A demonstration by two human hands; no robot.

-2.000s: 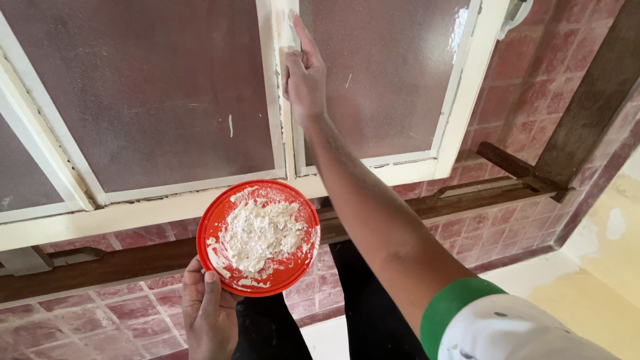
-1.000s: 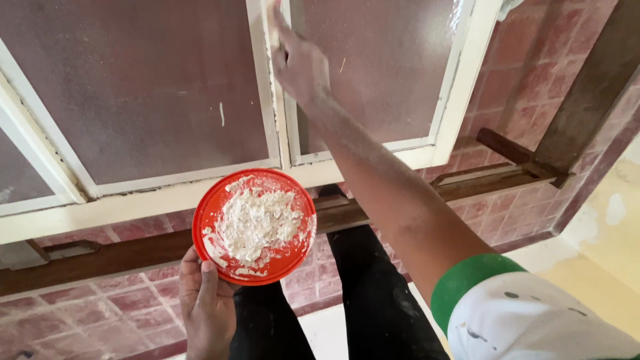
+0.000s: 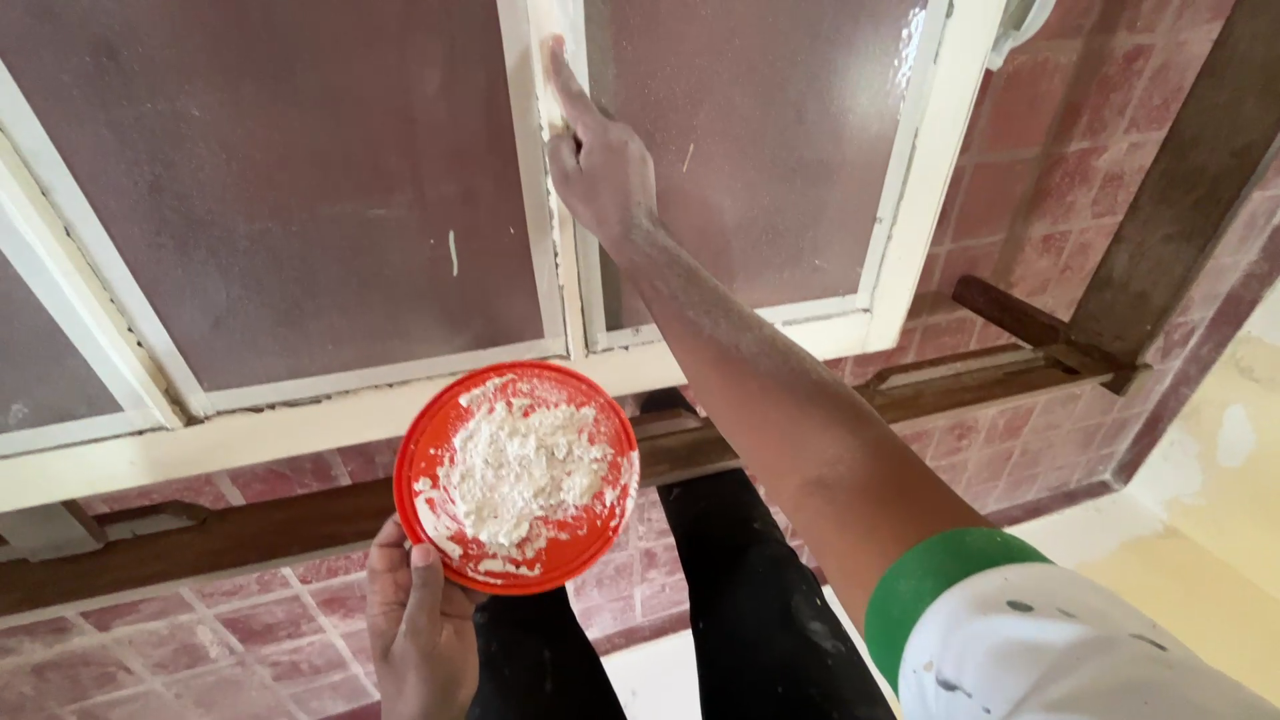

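My left hand (image 3: 425, 620) grips the lower left rim of a round red plastic lid (image 3: 425, 450), thumb on top. A heap of white, crumbly putty (image 3: 525, 465) lies on the lid, with smears around it. My right hand (image 3: 603, 165) touches the white window frame's upright (image 3: 562, 200) with an extended finger, the others curled. No tool shows in it. Tinted glass panes (image 3: 320, 200) lie on both sides of that upright, and dark cracks and chips run along the frame edges.
Below the window frame runs a brown wooden beam (image 3: 270, 535), joined to a broad dark board (image 3: 1180, 180) at the right. Reddish tiles (image 3: 260, 620) show beneath and beyond it. A yellow wall (image 3: 1230, 470) with pale patches is at the far right. My legs in black trousers (image 3: 770, 620) are below.
My right hand has stayed at the same upright, its finger shifting a little along it. My left hand holds the red lid throughout.
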